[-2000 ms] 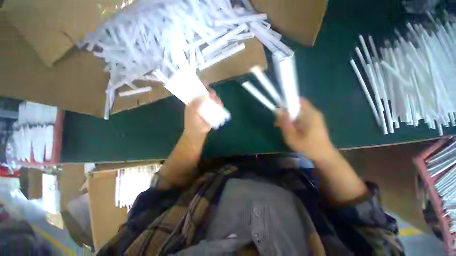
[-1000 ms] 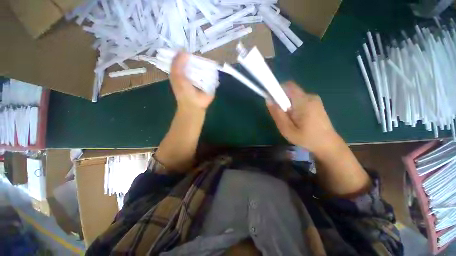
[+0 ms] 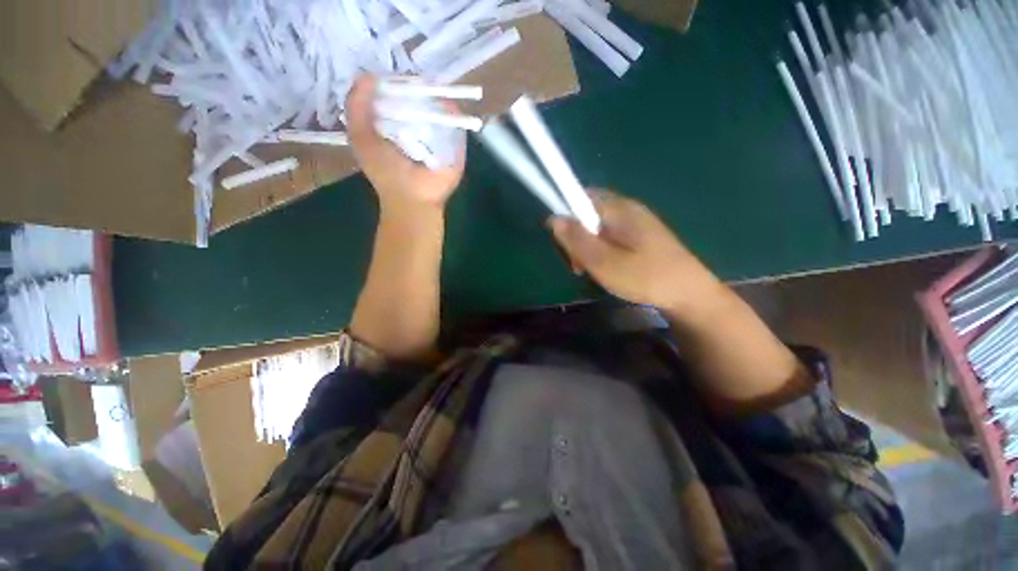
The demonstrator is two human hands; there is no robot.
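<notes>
My left hand (image 3: 400, 156) holds a bunch of short white plastic tubes (image 3: 430, 112) in front of the tube heap, their ends pointing right. My right hand (image 3: 616, 248) holds a few slim white pieces (image 3: 549, 156) between thumb and fingers. They point up and left towards the bunch; one is blurred and its tip is close to the bunch, whether touching I cannot tell. The tube heap (image 3: 290, 69) lies on the open carton (image 3: 101, 178) at the upper left. Slim white sticks (image 3: 915, 123) lie roughly parallel at the right.
The green table (image 3: 692, 145) runs across the view. Below its edge are a lower carton (image 3: 229, 429) with white pieces at left and a red-pink crate (image 3: 969, 374) of sticks at right. Another red-rimmed crate (image 3: 106, 301) stands at far left. A carton flap lies at the top.
The view has shifted. My left hand has moved up and left to the heap's edge with its bunch. My right hand has moved left and now shows fewer pieces than two seconds ago.
</notes>
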